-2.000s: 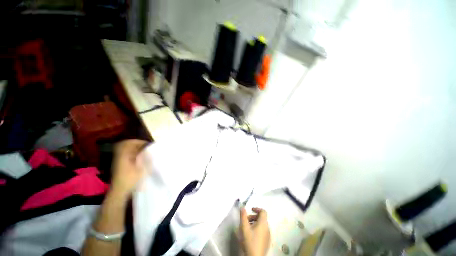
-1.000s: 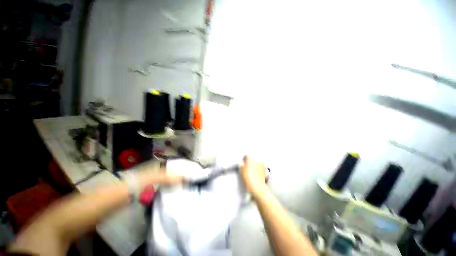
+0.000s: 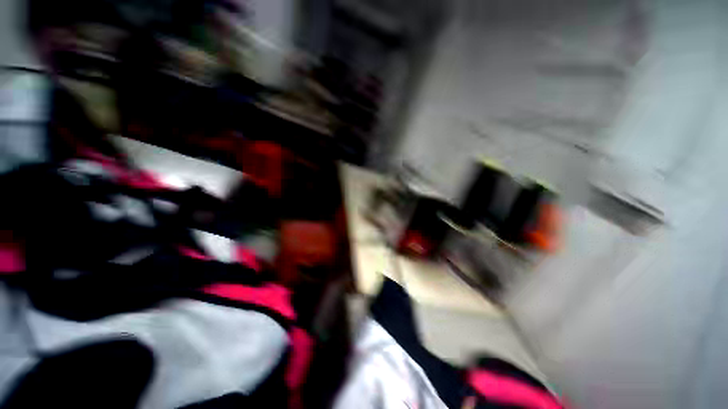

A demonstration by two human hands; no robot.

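The view is blurred. A white, black and pink garment lies at the bottom centre, partly cut off by the lower edge; its white panel point(image 3: 387, 369) lies beside a black panel point(image 3: 403, 319), with a pink panel point(image 3: 511, 388) to the right. A large heap of black, pale grey and pink pieces point(image 3: 199, 335) fills the lower left. Neither of my hands can be made out in the picture.
A pale table point(image 3: 363, 232) runs along the wall, with a blurred second sewing machine point(image 3: 419, 224) on it. Black thread cones point(image 3: 484, 192) stand behind, beside an orange object point(image 3: 545, 227). A red stool point(image 3: 307, 249) stands left of the table.
The view has swung left, bringing the heap into the picture. Both hands, which were on the white garment, are no longer seen. The right-hand machine and its cones have left the picture.
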